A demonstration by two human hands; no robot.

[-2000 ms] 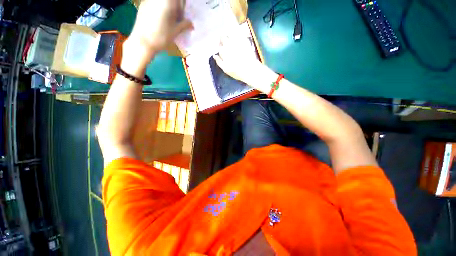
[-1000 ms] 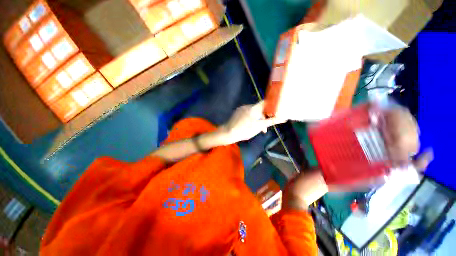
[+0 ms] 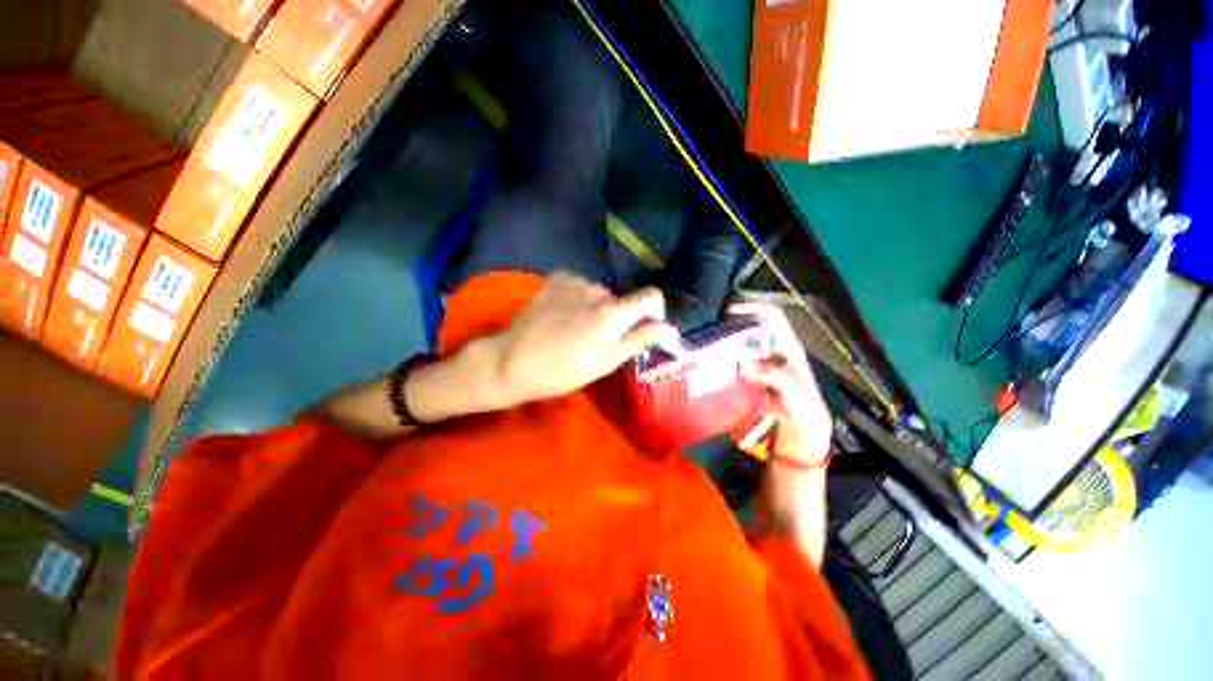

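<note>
A shiny reddish pack (image 3: 698, 399) with a dark and pale upper edge is held close to my orange shirt. My left hand (image 3: 579, 339), with the dark bead bracelet, pinches its left upper edge. My right hand (image 3: 792, 386), with the red string bracelet, grips its right end. The fingers hide part of the edge, and I cannot tell what is inside the pack. An orange retail box (image 3: 905, 80) with a white inside lies on the green bench at the top right, cut off by the frame edge.
A brown master carton (image 3: 299, 200) with orange boxes is at left. On the green bench (image 3: 865, 226) are a black remote (image 3: 1000, 233), dark cables and a white power strip (image 3: 1084, 80). A yellow fan (image 3: 1084, 506) is at lower right. A slatted grey surface (image 3: 918, 585) lies below it.
The reddish pack has moved from beside the retail box to close against my body. My left hand has left the box and now holds the pack too. The view has shifted.
</note>
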